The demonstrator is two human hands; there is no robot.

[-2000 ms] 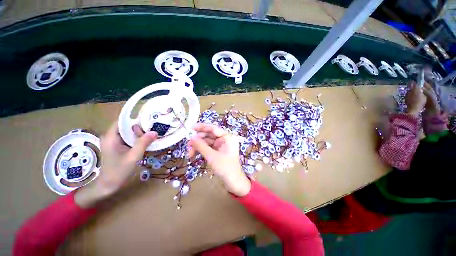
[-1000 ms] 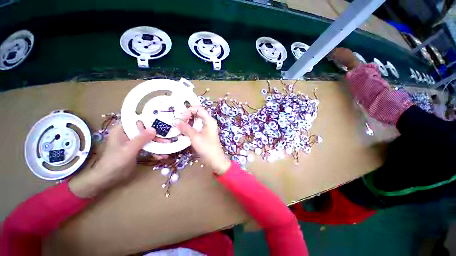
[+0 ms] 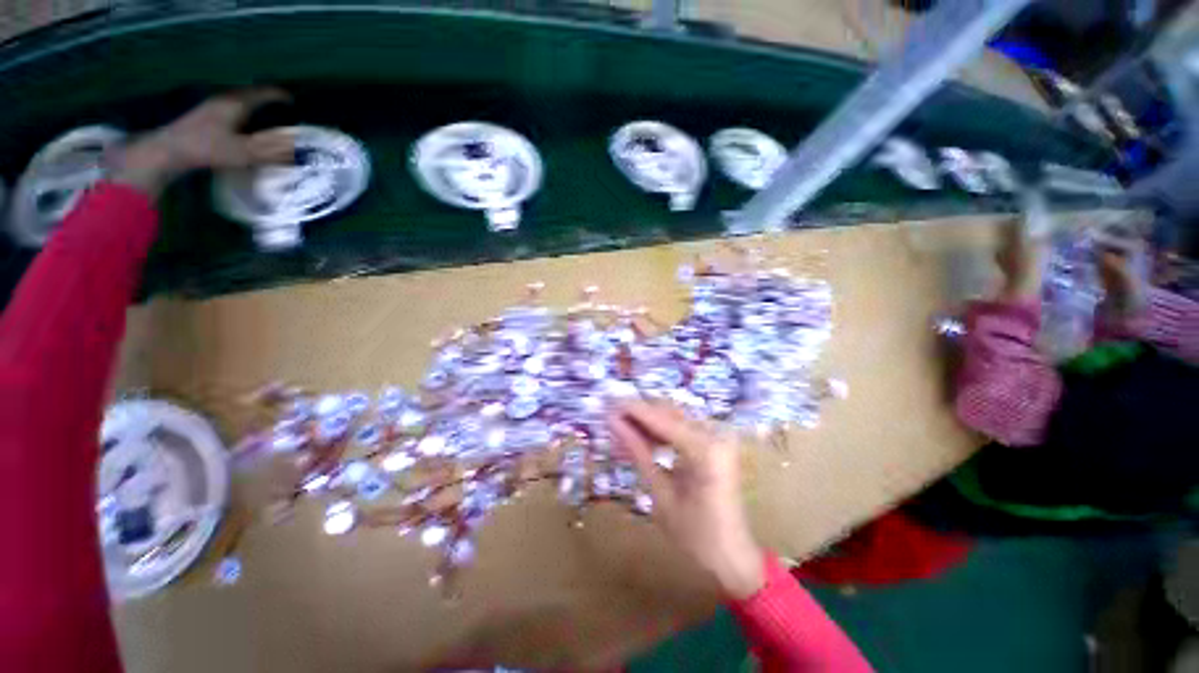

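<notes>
My left hand (image 3: 211, 138) reaches over the conveyor belt at the upper left, its fingers over the rim of a round white housing (image 3: 322, 197); blur hides whether they grip it. My right hand (image 3: 686, 480) is at the front edge of the pile of wired discs (image 3: 526, 381), fingertips close together; whether a disc is between them cannot be told. Another round housing (image 3: 197, 487) with a black module lies on the bench at the left, partly behind my left sleeve.
The dark green conveyor belt (image 3: 579, 79) runs behind the tan bench (image 3: 395, 289) and carries several white housings. A grey metal post (image 3: 868, 112) crosses the view at the upper right. Another person's checked sleeves (image 3: 1006, 375) and hands are at the right, beside more discs.
The housing that both hands held is no longer in front of me. My left hand has moved up and left to the belt. My right hand has moved right and down to the pile.
</notes>
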